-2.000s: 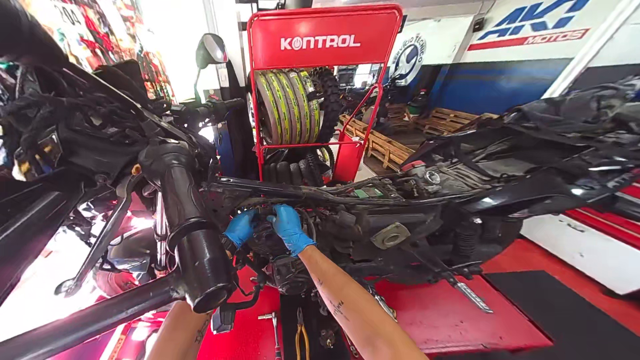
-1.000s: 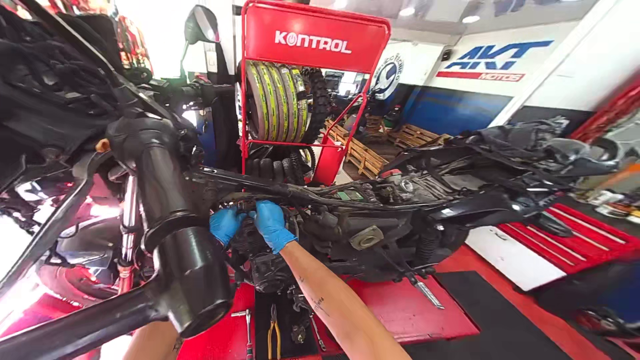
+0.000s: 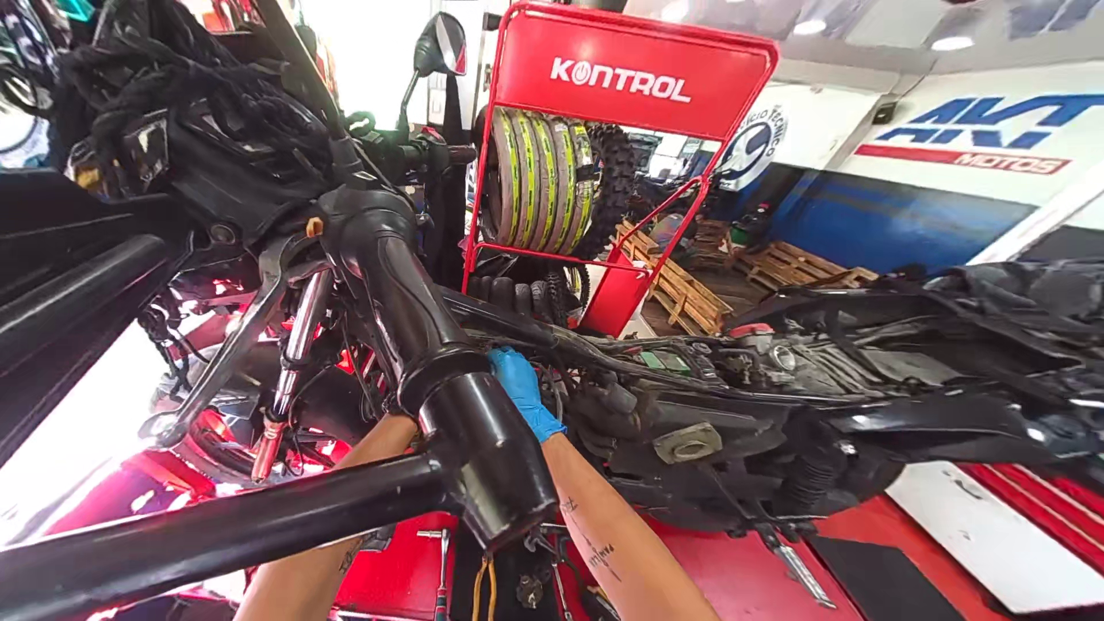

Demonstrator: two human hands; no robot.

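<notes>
A stripped motorcycle frame runs across the view, its wiring and engine parts exposed. My right hand, in a blue glove, reaches in under the frame tube among hoses and cables; its fingertips are hidden, so a hold cannot be told. My left hand is hidden behind the black handlebar grip; only the left forearm shows below it. A ratchet wrench and yellow-handled pliers lie beneath the frame, near the forearms.
The handlebar and clutch lever cross the left side, close to the camera. Behind the motorcycle stands a red tire rack with tires. Wooden pallets lie farther back. A footrest juts out at lower right above the red lift platform.
My left hand, visible on the engine area before, is now hidden behind the handlebar grip. My right hand remains at the frame. The view has shifted, with the handlebar covering more of the middle.
</notes>
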